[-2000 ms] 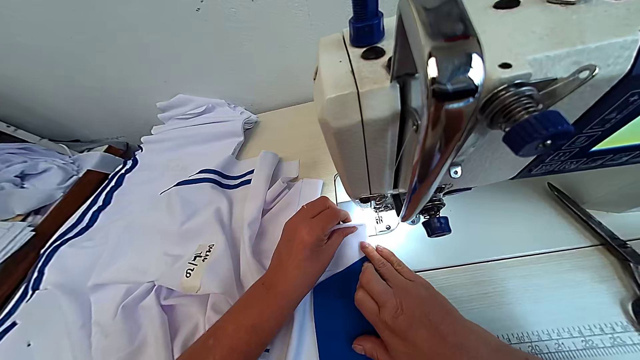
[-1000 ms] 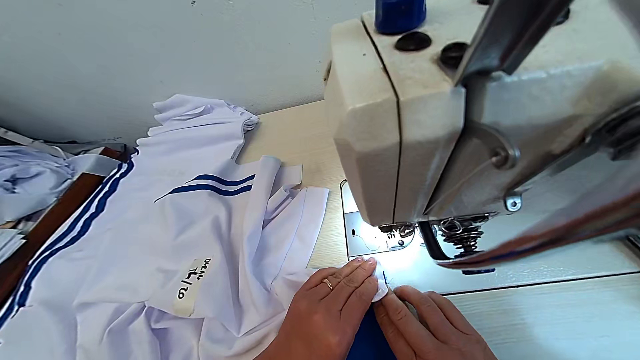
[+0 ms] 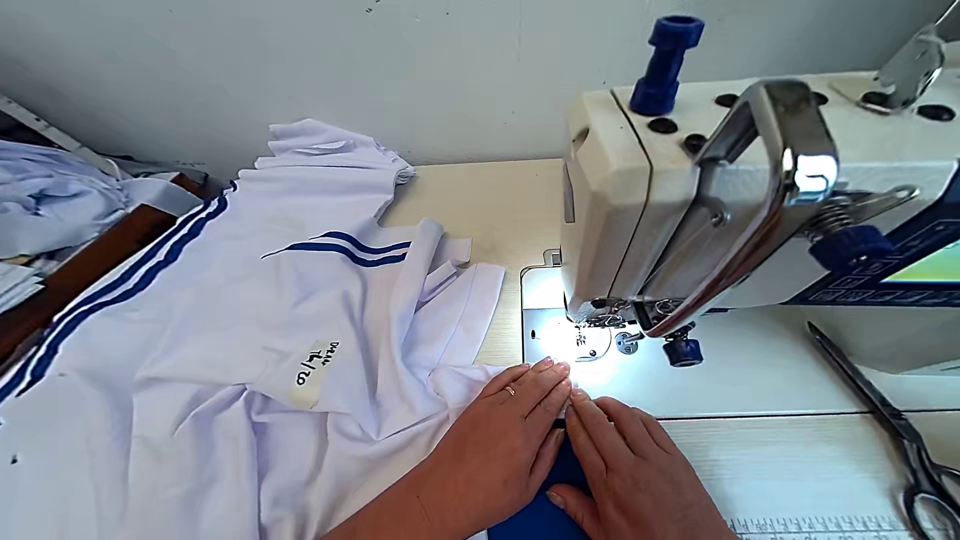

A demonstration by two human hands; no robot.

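Observation:
White fabric with navy stripes (image 3: 300, 300) covers the left of the sewing table, with a small handwritten label (image 3: 311, 375) on it. My left hand (image 3: 517, 435) lies flat on the fabric's right end, a ring on one finger. Beside it, fingertips nearly touching, my right hand (image 3: 622, 457) presses down on the same edge. Blue fabric (image 3: 551, 487) shows beneath and between both hands. The lit needle plate (image 3: 547, 330) of an industrial sewing machine (image 3: 637, 180) is just beyond my fingertips. Whether either hand pinches the cloth is hidden.
Black-handled scissors (image 3: 892, 420) lie at the right, near a clear ruler (image 3: 817, 527) at the table's front. More white cloth (image 3: 60, 195) is heaped at the far left behind a brown wooden edge (image 3: 90, 262). A pale wall stands behind.
Two seconds ago my left fingers held up the cloth's edge by the needle area; now both hands lie flatter on it, a little nearer me. The view has shifted between frames.

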